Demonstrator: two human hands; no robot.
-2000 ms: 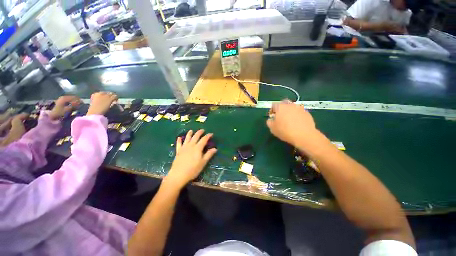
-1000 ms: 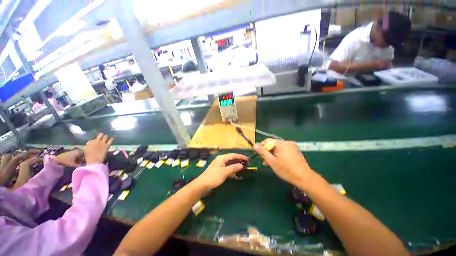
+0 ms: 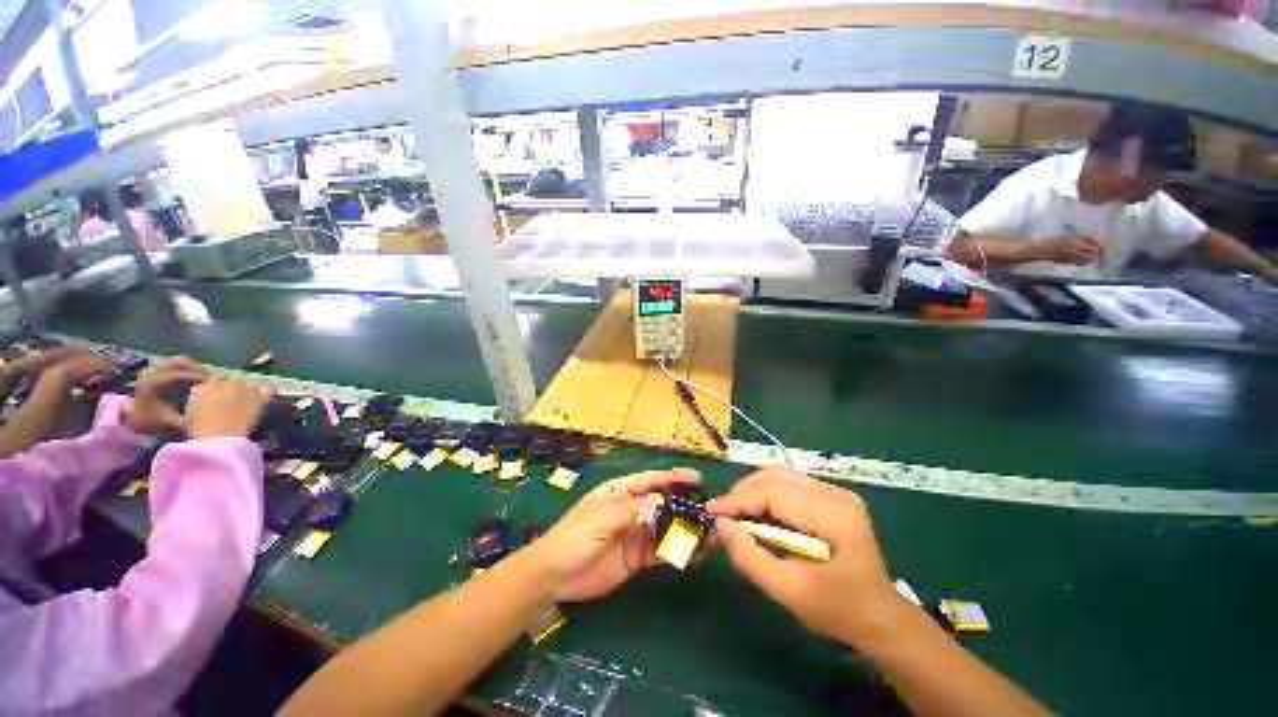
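My left hand (image 3: 610, 535) holds a black watch unit (image 3: 684, 507) up above the green bench. A white battery with a yellow edge (image 3: 678, 544) hangs from the unit. My right hand (image 3: 806, 553) grips a cream pen tool (image 3: 782, 538) like a pen, its front end at the right side of the unit. Whether the tip touches is hidden by my fingers. A white cable (image 3: 736, 411) runs from the power supply (image 3: 659, 319) towards my right hand.
A row of black units with batteries (image 3: 484, 446) lies along the bench's far edge. Another unit (image 3: 488, 541) lies left of my left hand. A battery (image 3: 966, 615) lies at the right. A dark pen tool (image 3: 701, 416) lies on the wooden board (image 3: 606, 381). A neighbour's pink sleeves (image 3: 196, 518) are at the left.
My left hand has lifted a unit and turned it so its battery faces me. My right hand has brought the cream pen tool to it. The view has shifted slightly.
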